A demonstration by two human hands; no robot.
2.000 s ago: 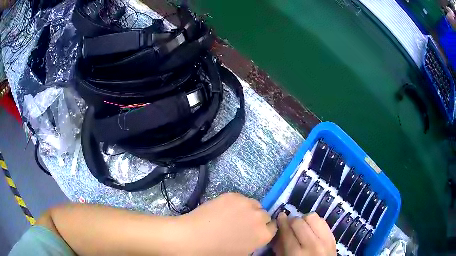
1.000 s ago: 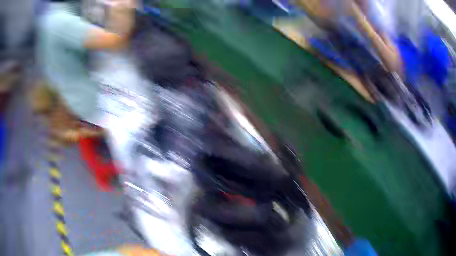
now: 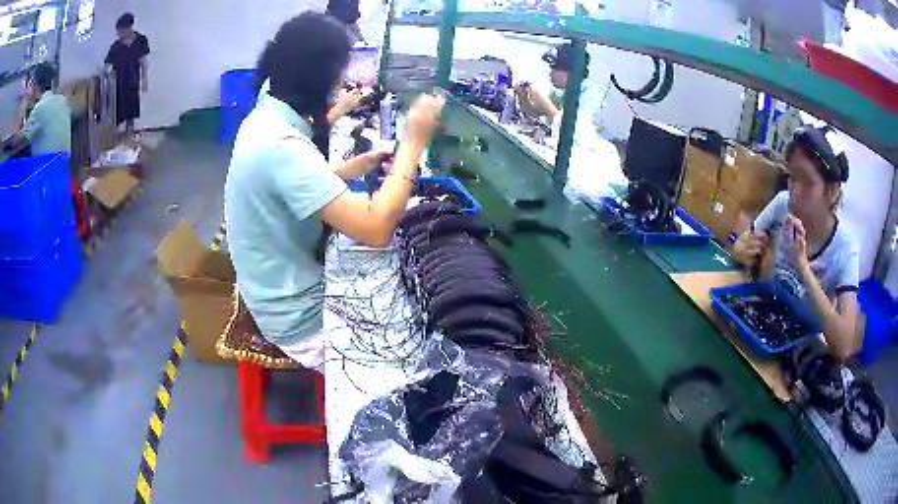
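Note:
Neither of my hands is in view. Nearest in front of me, at the bottom, black headbands (image 3: 546, 472) lie beside a crinkled clear plastic bag (image 3: 404, 443) with dark items in or under it. Beyond them a long row of black padded headbands (image 3: 463, 285) stands packed on the bench, with thin lead wires (image 3: 359, 300) hanging from both sides. The blue tray of small black parts is not in view.
A person (image 3: 286, 197) sits on a red stool (image 3: 258, 413) at the bench. The green conveyor (image 3: 630, 345) carries loose headbands (image 3: 729, 443). Across it another person (image 3: 827, 236) sits by a blue tray (image 3: 763, 340). Blue crates (image 3: 39, 231), a cardboard box (image 3: 197, 295) and floor tape (image 3: 162, 423) are left.
The view has swung up and left from the blue tray, through a blurred frame, to the line ahead. Both my hands, earlier at the tray, have left the picture.

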